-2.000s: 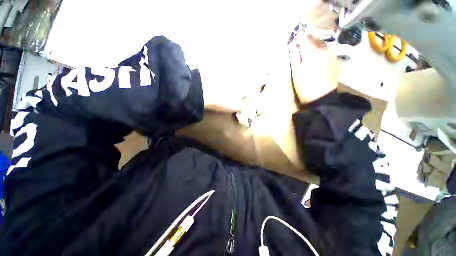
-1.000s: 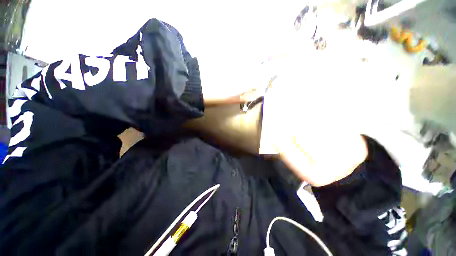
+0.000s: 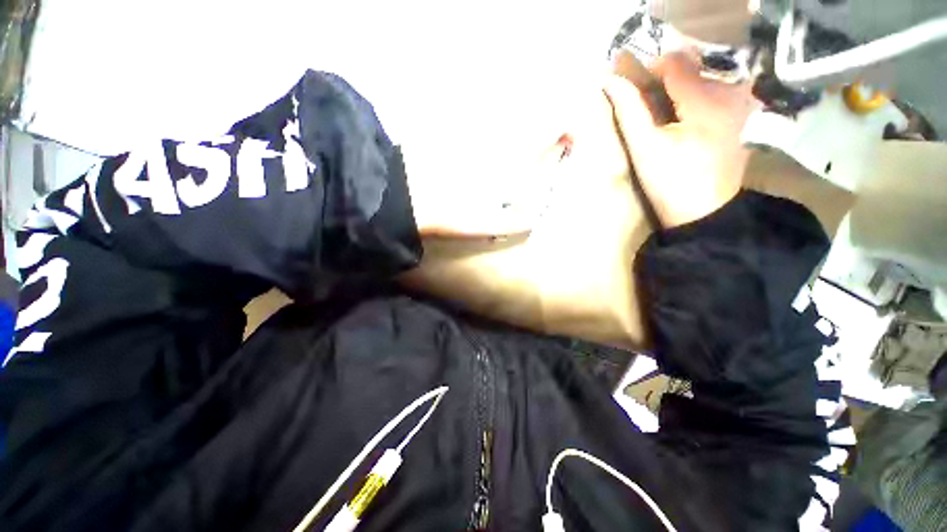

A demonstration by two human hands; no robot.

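Note:
A tan fabric piece [image 3: 540, 291] lies along the near table edge, in front of my jacket, its upper part washed out by glare. My right hand [image 3: 691, 135] lies at the upper right, thumb and fingers apart, over the bright work surface beside the small metal parts at the needle area [image 3: 722, 64]. No held object shows in it. My left hand [image 3: 483, 220] reaches from its dark cuff over the fabric; glare hides most of its fingers and any grip. A white curved bar [image 3: 867, 57] stands right of the needle area.
An orange scissor loop [image 3: 864, 97] shows behind the needle area. The glossy white table [image 3: 228, 62] is overexposed. A brown flat piece [image 3: 903, 187] lies at right, with tan bundles [image 3: 914, 348] below it. White cables hang on my black jacket.
My right hand has gone from low over the fabric, where glare hid it, up to the needle area. The bright panel over the tan fabric no longer shows there. My left arm has barely moved.

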